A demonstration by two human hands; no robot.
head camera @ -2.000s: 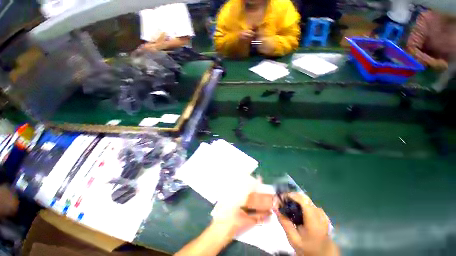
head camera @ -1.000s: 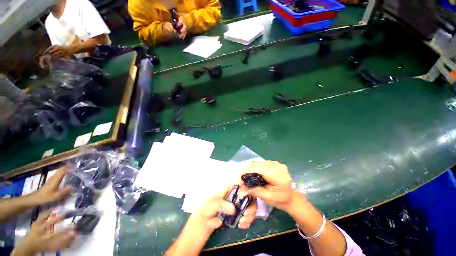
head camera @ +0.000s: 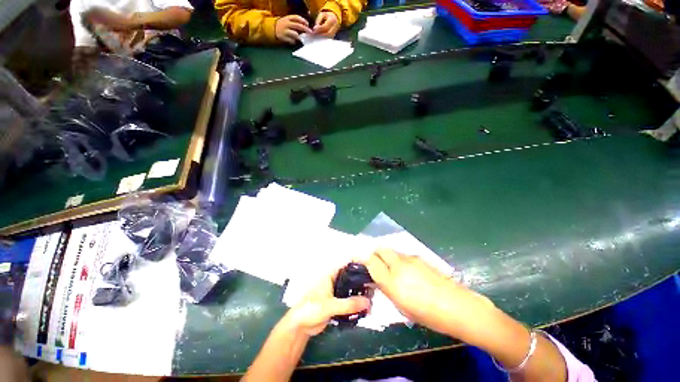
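Observation:
A black power adapter (head camera: 350,289) with its cord bundled against it is held over the plastic bags near the bench's front edge. My left hand (head camera: 319,306) grips it from the left, thumb across its lower part. My right hand (head camera: 395,280) is at its upper right; its fingertips touch the bundle, but whether they grip it is hidden. White-looking plastic bags (head camera: 272,231) lie in overlapping stacks beyond and under my hands. A clear bag corner (head camera: 384,224) sticks out beyond my right hand.
Bagged adapters (head camera: 195,261) and a loose adapter (head camera: 113,291) lie on the printed carton (head camera: 153,328). A wood-edged tray (head camera: 195,149) and plastic roll (head camera: 221,138) stand left. The conveyor belt (head camera: 462,112) carries scattered adapters. Baskets (head camera: 492,21), a blue bin (head camera: 641,321) and coworkers are around.
The view has shifted. My right hand has moved from above the adapter to its right side. The other person's hands over the carton have withdrawn, and an adapter lies there uncovered.

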